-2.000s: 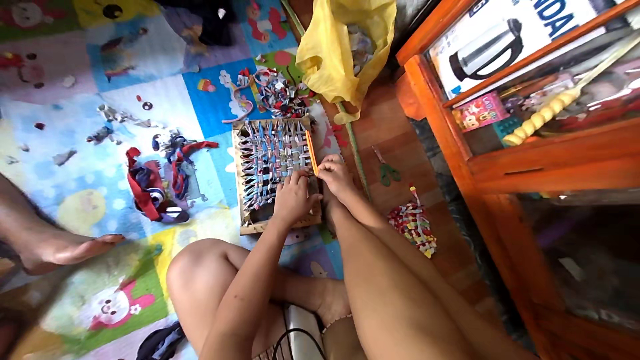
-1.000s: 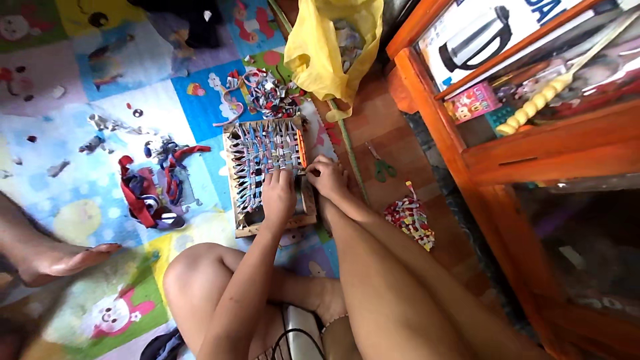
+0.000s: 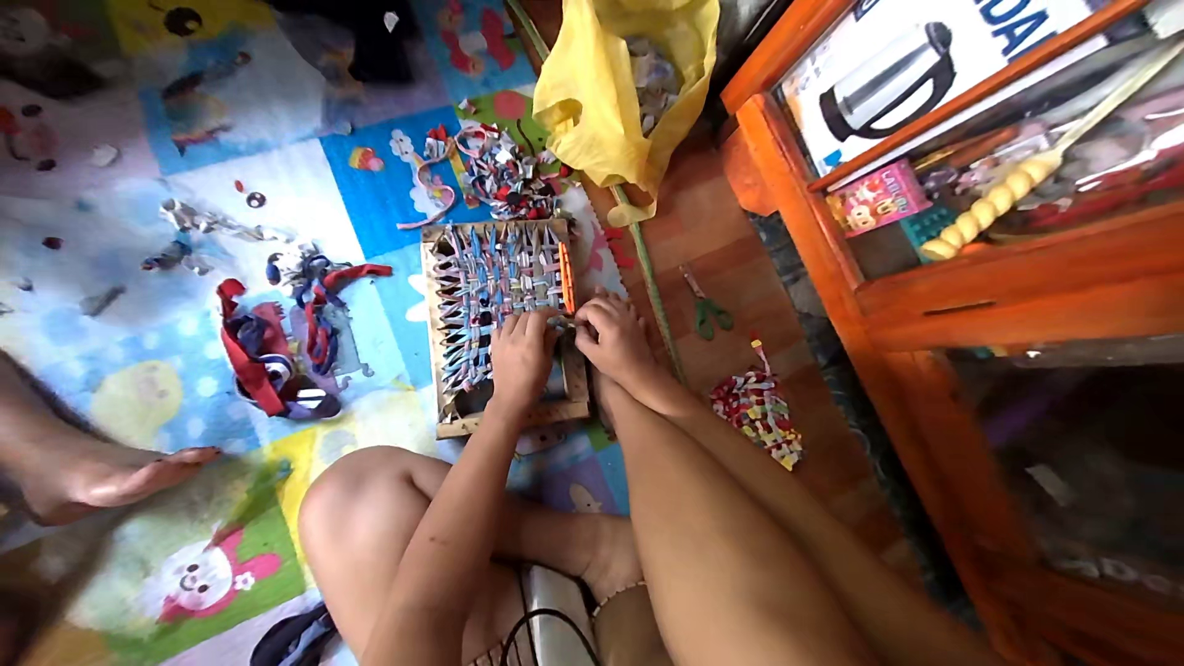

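Note:
A wooden frame loom (image 3: 433, 342) lies on the mat before me, strung with woven fabric strips (image 3: 499, 268) in blue, grey and pink. My left hand (image 3: 523, 356) rests over the lower part of the weave, fingertips at its right side. At the frame's right edge, my right hand (image 3: 610, 335) pinches what looks like the end of a strip; the fingertips of both hands nearly meet there. An orange tool (image 3: 566, 276), its kind unclear, lies along the right side of the weave. A pile of cut fabric strips (image 3: 509, 171) sits just beyond the frame.
Fabric scraps (image 3: 264, 356) lie left on the patterned mat (image 3: 388, 324), near another person's foot (image 3: 120, 476). To the right are a yellow plastic bag (image 3: 601, 120), green-handled scissors (image 3: 710, 316), a colourful woven piece (image 3: 758, 412) and an orange wooden cabinet (image 3: 823, 268). A green stick (image 3: 652, 287) lies beside the frame.
My left hand has shifted slightly up along the weave since the oldest frame. Both hands stay close together at the frame's right side.

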